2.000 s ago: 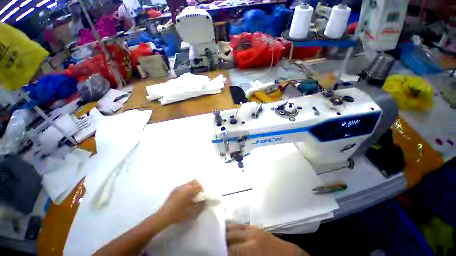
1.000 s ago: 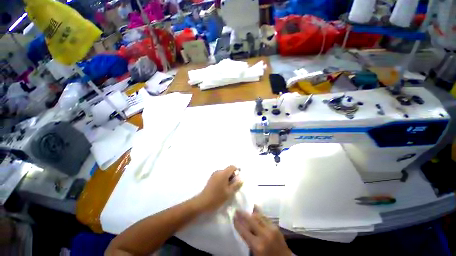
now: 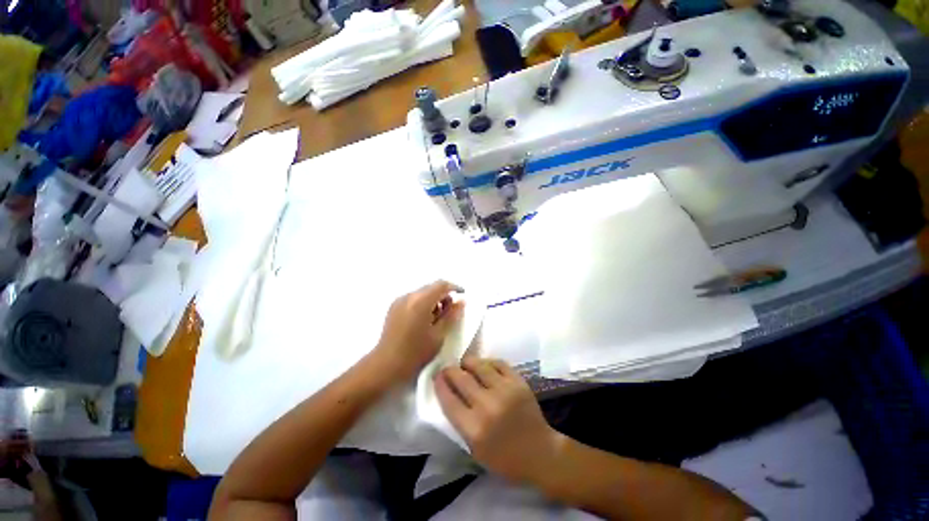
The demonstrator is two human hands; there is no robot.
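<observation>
My left hand [image 3: 416, 324] pinches the upper end of a small white fabric piece [image 3: 436, 392] in front of the needle area. My right hand [image 3: 499, 415] holds the same piece lower down, at the table's front edge. The white Jack sewing machine [image 3: 621, 153] stands beyond my hands, its presser foot [image 3: 509, 242] a little above and right of my left fingertips. Large white fabric [image 3: 316, 336] lies left of the needle and is hard to tell from the white table. Stacked white panels [image 3: 632, 285] lie right of the needle under the machine arm.
Thread snips [image 3: 742, 282] lie right of the stacked panels. A long white cut piece [image 3: 242, 244] lies at left. A pile of folded white strips [image 3: 367, 56] and a black object [image 3: 499, 51] lie behind the machine. A grey motor-like unit [image 3: 59, 331] is at far left. A person's hand [image 3: 18, 450] shows at lower left.
The view has moved closer to the machine. Both hands still hold the small piece; my left hand has moved nearer the presser foot, and my right forearm now shows.
</observation>
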